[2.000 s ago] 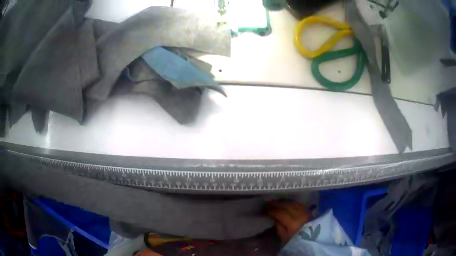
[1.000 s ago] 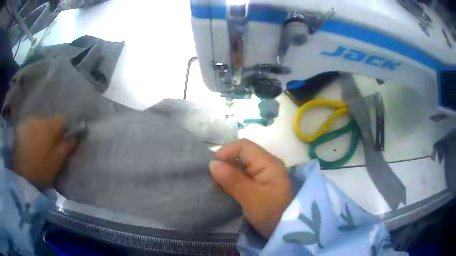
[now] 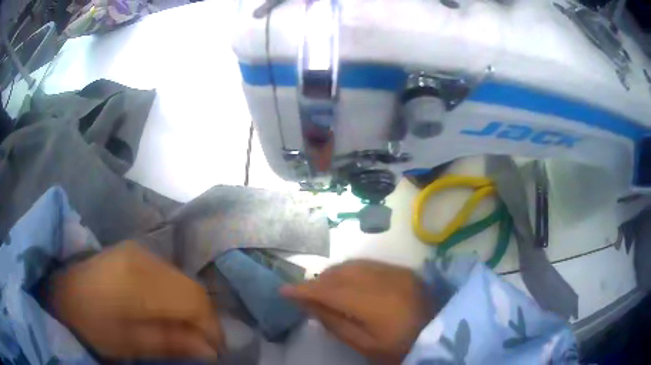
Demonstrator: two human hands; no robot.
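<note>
Grey cut pieces (image 3: 250,217) lie left of and below the needle area of the white "Jack" sewing machine (image 3: 457,107). A small light blue piece (image 3: 260,289) lies among them. My right hand (image 3: 375,306) is blurred, its fingertips at the right edge of the blue piece; whether it grips it is unclear. My left hand (image 3: 135,303) is blurred, curled over the grey cloth at the lower left, fingers pointing down and partly hidden, so its grip does not show.
Scissors with yellow (image 3: 453,210) and green handle loops lie right of the needle. A narrow grey strip (image 3: 528,235) and a dark slim tool (image 3: 541,203) lie beside them. A heap of grey cloth (image 3: 64,157) is at the left. Patterned cloth shows at the top left.
The large grey panel that both hands held across the table front is no longer spread there. The blue piece shows again. My left hand has moved right and down. The view has shifted.
</note>
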